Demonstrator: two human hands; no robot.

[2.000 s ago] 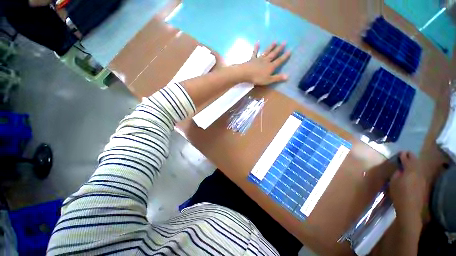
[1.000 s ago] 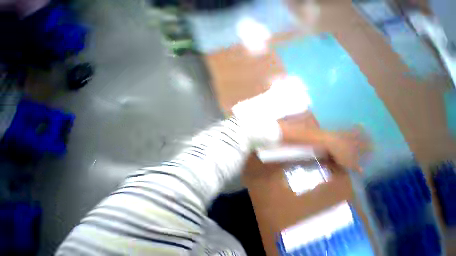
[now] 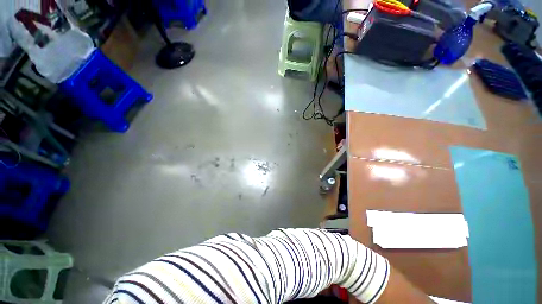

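Note:
A stack of white strips [image 3: 419, 230] lies on the brown tabletop [image 3: 404, 184], just beyond my striped left sleeve. A second white strip barely shows at the bottom edge. A pale blue-green sheet [image 3: 499, 219] lies to the right of the stack. My left forearm runs out of the picture at the bottom right, so my left hand is cut off. My right hand is out of the picture. The solar panel does not show.
At the far table end are a black box [image 3: 395, 35], a blue bulb-shaped object [image 3: 456, 43], cables, a pale sheet [image 3: 410, 89] and a dark cell stack [image 3: 500, 79]. Green stools [image 3: 302, 50] and blue stools [image 3: 107, 89] stand on the grey floor.
The view has swung left to the floor and the far table end. The panel and both hands have left the picture; my left forearm now shows only at the bottom edge.

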